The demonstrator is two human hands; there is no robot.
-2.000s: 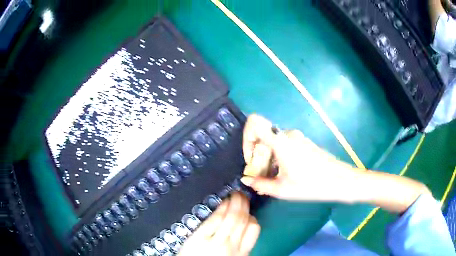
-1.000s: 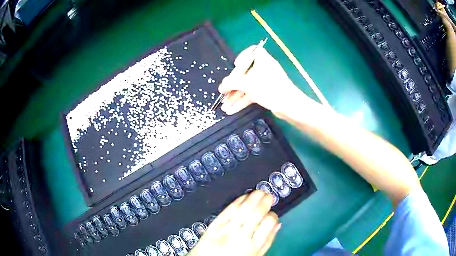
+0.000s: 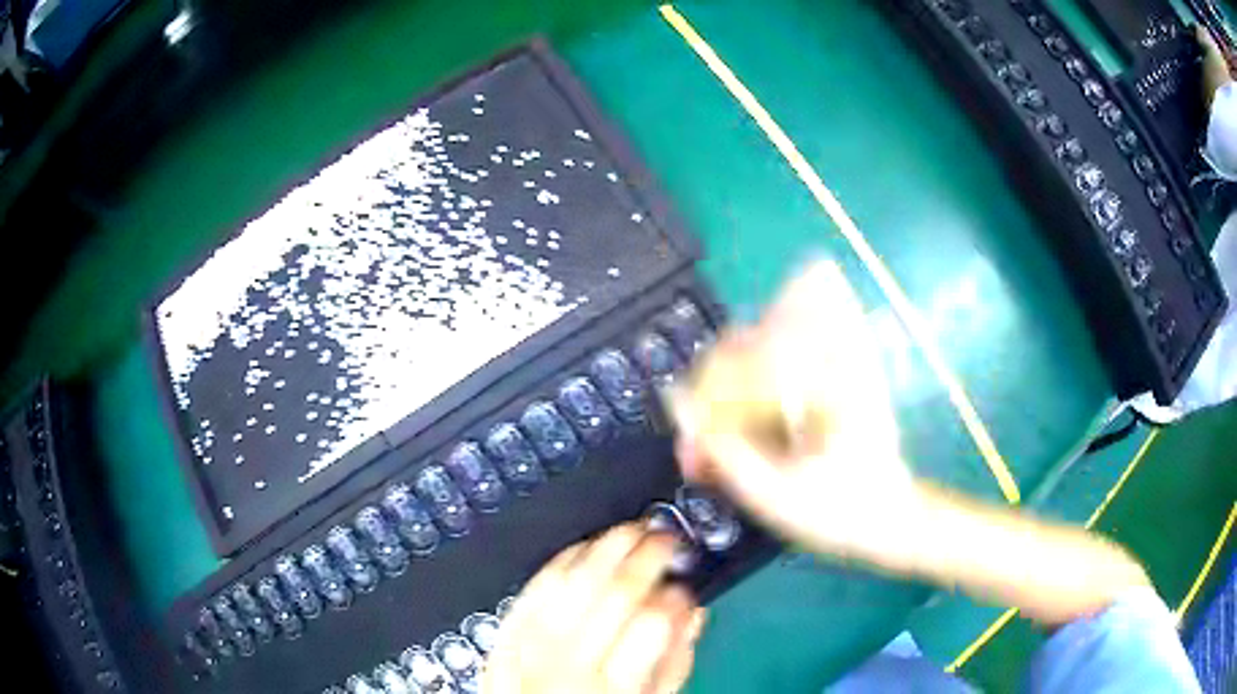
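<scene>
The workpiece tray (image 3: 543, 522) is a long black tray with two rows of glossy oval pieces. The loose-parts tray (image 3: 529, 217) lies behind it, strewn with small white parts. My left hand (image 3: 597, 617) rests over the front row, its fingertips at an oval piece; whether it grips one cannot be told. My right hand (image 3: 800, 420) is blurred, over the right end of the workpiece tray, fingers bent together and pointing down near my left fingertips. Whatever it holds is hidden or blurred.
A neighbouring tray of ovals (image 3: 1085, 176) lies at the right, another dark tray (image 3: 61, 542) at the left edge. Yellow tape (image 3: 841, 224) crosses the green surface. Another person's hand (image 3: 1214, 68) and pale sleeve show at the right edge. A blue object (image 3: 61, 27) is far upper left.
My right hand, holding tweezers over the loose-parts tray one second ago, has moved down to the workpiece tray beside my left hand. My left hand has shifted slightly left in view.
</scene>
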